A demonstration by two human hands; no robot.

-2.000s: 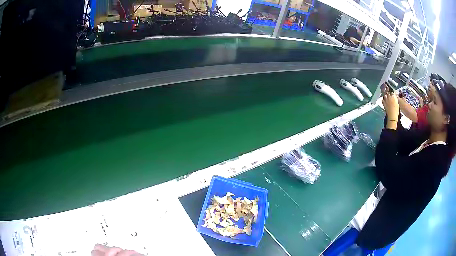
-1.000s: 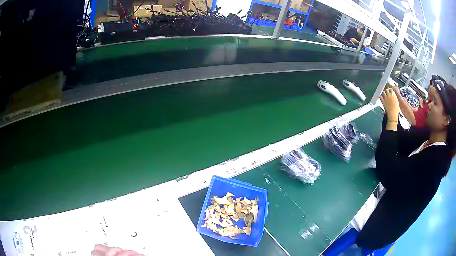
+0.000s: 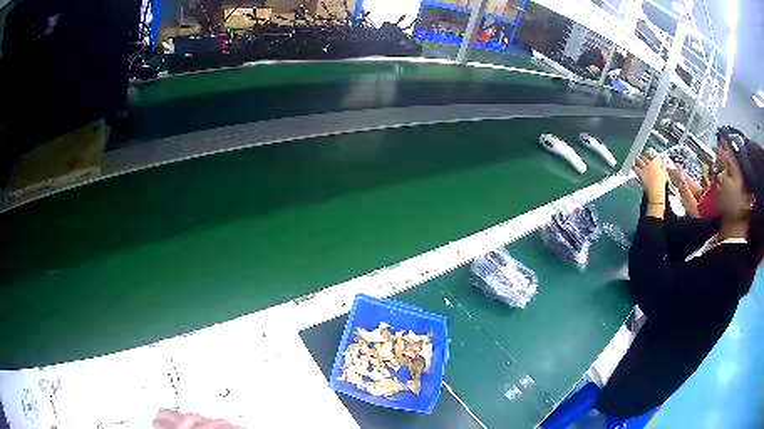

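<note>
Part of a hand, which looks like my right hand, shows at the bottom edge over the white printed paper. It is cut off by the edge, and whether it holds anything is hidden. My left hand is not in view. A blue bin right of the paper holds a heap of tan-yellow curled scraps. Two white handsets, one nearer and one farther, lie at the right on the green conveyor belt.
Two clear plastic bags with dark contents, one nearer and one farther, lie on the green bench. A person in black works at the right, with another in red behind. A white post stands by the belt.
The handsets on the belt have shifted right, and two remain in clear view where three lay. The visible part of my hand has barely moved.
</note>
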